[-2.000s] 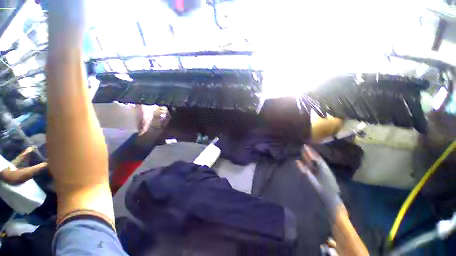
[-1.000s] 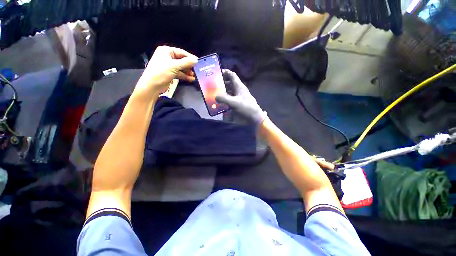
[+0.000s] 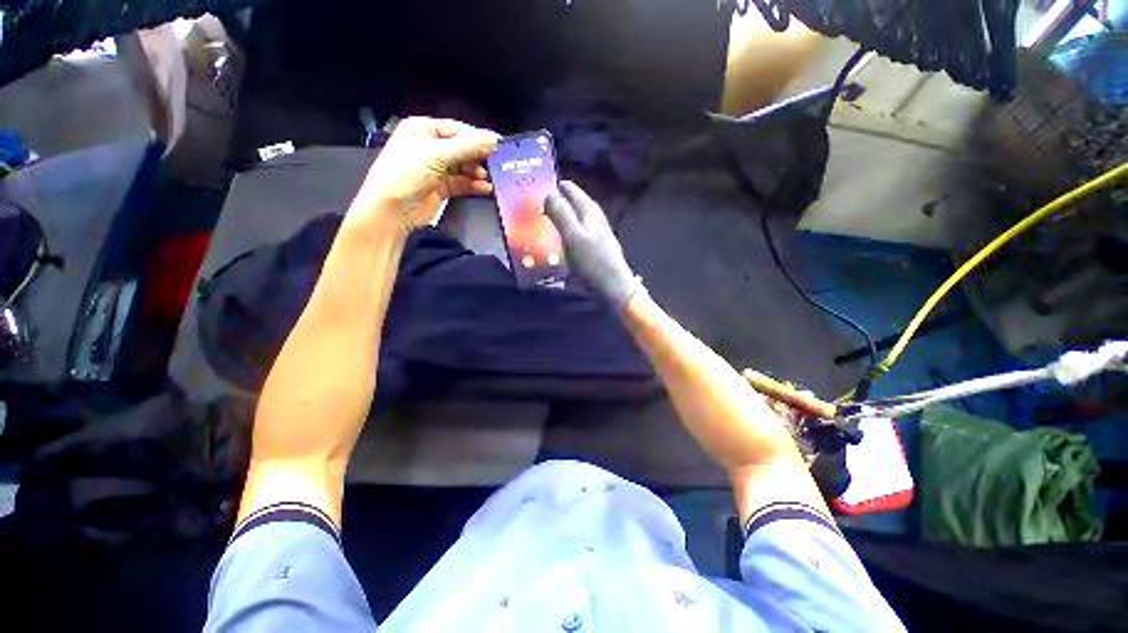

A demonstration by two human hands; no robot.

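My bare left hand (image 3: 427,167) grips a smartphone (image 3: 527,210) at its upper left edge. Its screen is lit purple and pink-red. My right hand (image 3: 591,241) wears a thin grey glove; its fingertips are at the phone's right edge, over the screen side. Whether they grip it I cannot tell. A navy garment (image 3: 495,324) lies draped over the padded arm below the phone.
An iron with a wooden handle (image 3: 792,393) is at the right beside a white and red rest (image 3: 881,467). A whitish hose (image 3: 990,381), a yellow hose (image 3: 977,257), a black cord (image 3: 792,282) and green cloth (image 3: 1004,480) are also right. Black hangers (image 3: 922,43) hang above.
Two seconds ago my hands were apart, the left raised; one second ago both were at the phone. Since then my gloved thumb and fingers have shifted at the phone's right edge.
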